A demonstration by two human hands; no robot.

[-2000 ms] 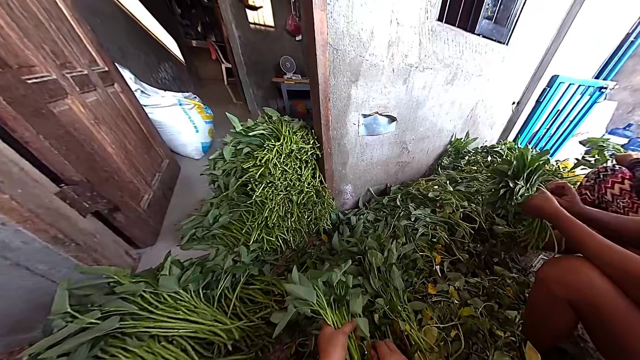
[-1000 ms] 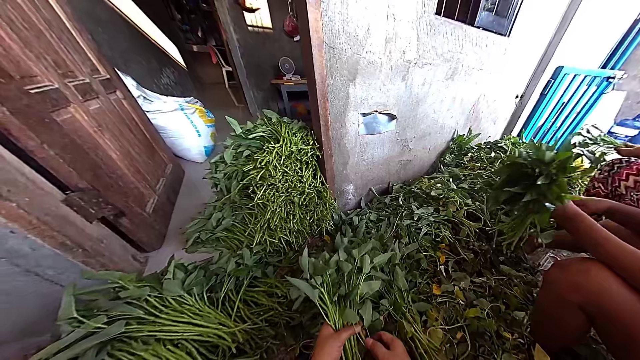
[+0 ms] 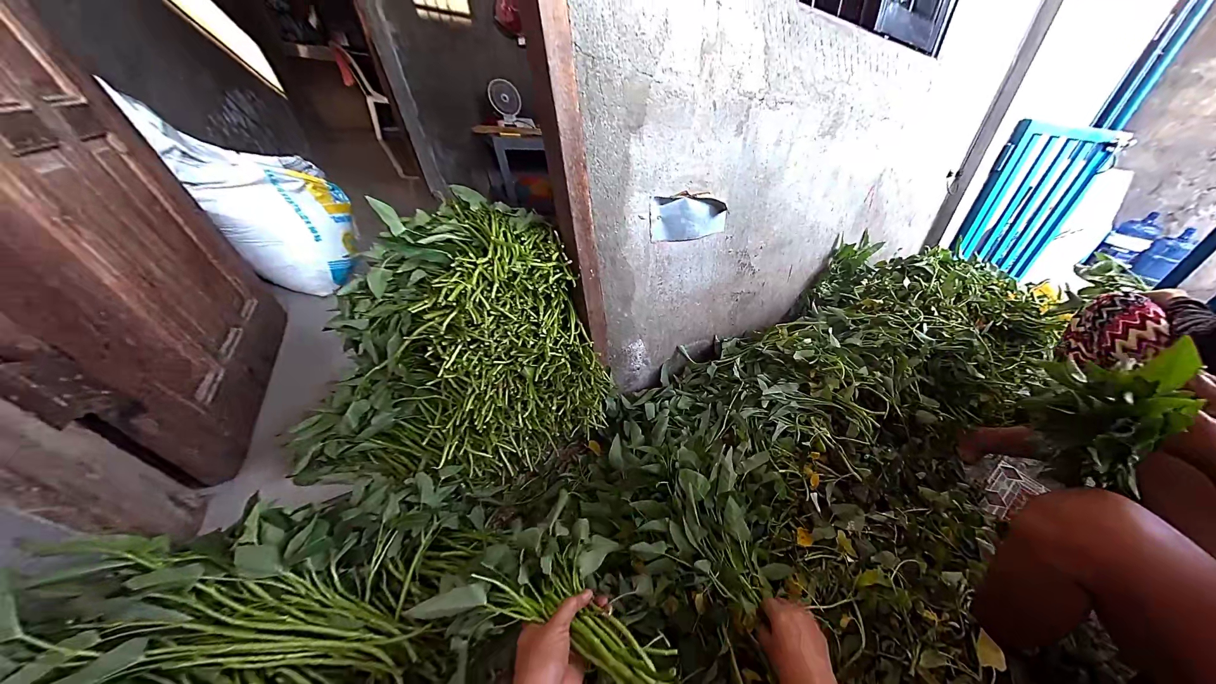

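Observation:
Near the bottom middle, my left hand (image 3: 556, 641) is closed round a bunch of leafy green stems (image 3: 603, 632), whose cut ends point down and right. To its right, my right hand (image 3: 793, 641) reaches into the loose greens (image 3: 703, 513), its fingertips among the stems; whether it grips any is hidden by leaves. Long green stems (image 3: 275, 617) lie in a heap at the lower left. Beyond my hands, a tall stack of bundled greens (image 3: 475, 351) stands against the door frame, cut ends facing me.
A person's bent knee (image 3: 1073, 541) is at the right, with a bunch of greens (image 3: 1121, 408) held above it. The loose pile runs along the concrete wall (image 3: 741, 123) towards a blue metal gate (image 3: 1031, 190). At the left are a wooden door (image 3: 123, 247) and a white sack (image 3: 275, 218).
My hands have moved apart; the bunch, upright between them a second ago, is now tilted in my left hand. The other person's bunch has moved lower, towards the knee.

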